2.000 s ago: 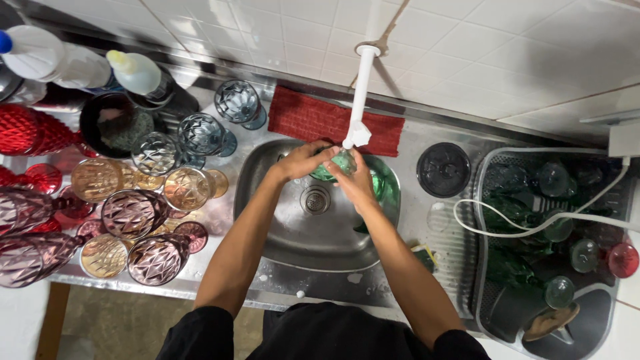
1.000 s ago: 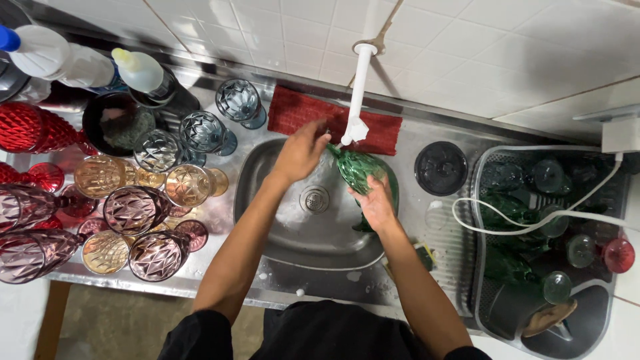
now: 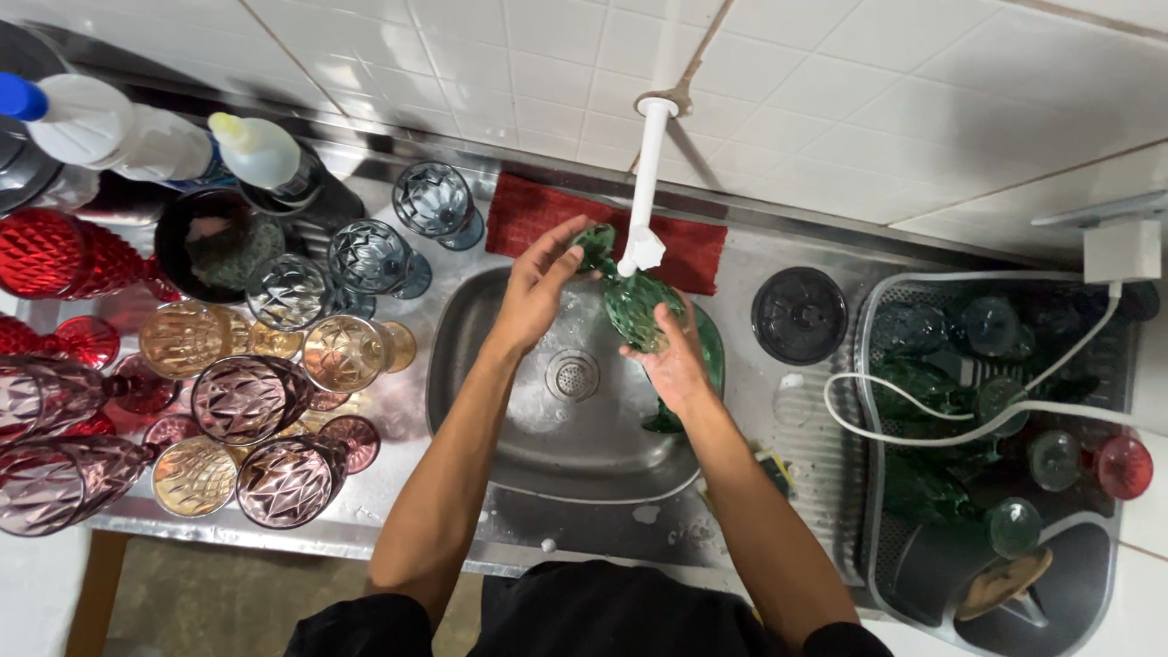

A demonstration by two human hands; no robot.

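Note:
Both of my hands hold a green patterned glass goblet [image 3: 639, 308] below the white faucet [image 3: 646, 196], over the steel sink basin [image 3: 547, 456]. My left hand [image 3: 540, 290] has its thumb and fingers at the round foot. My right hand [image 3: 673, 360] grips the bowl from the right. Another green glass [image 3: 708, 351] lies in the basin at its right side, partly hidden by my right hand and wrist. The metal drain [image 3: 573, 375] shows between my forearms. A red cloth [image 3: 538, 212] lies flat behind the basin, under the faucet.
Left on the counter stand blue goblets [image 3: 432, 199], amber goblets [image 3: 345, 353], purple goblets [image 3: 285, 481], red goblets [image 3: 41, 254], a soap bottle [image 3: 260, 155] and a black bowl [image 3: 219, 246]. To the right are a black lid [image 3: 798, 315], a sponge [image 3: 774, 474], a dish rack [image 3: 871, 511] holding glasses, and a white cable [image 3: 858, 433].
The green goblet, largely covered by my hands two seconds ago, now shows its foot and bowl under the faucet. My left hand has moved from the stem area to the foot.

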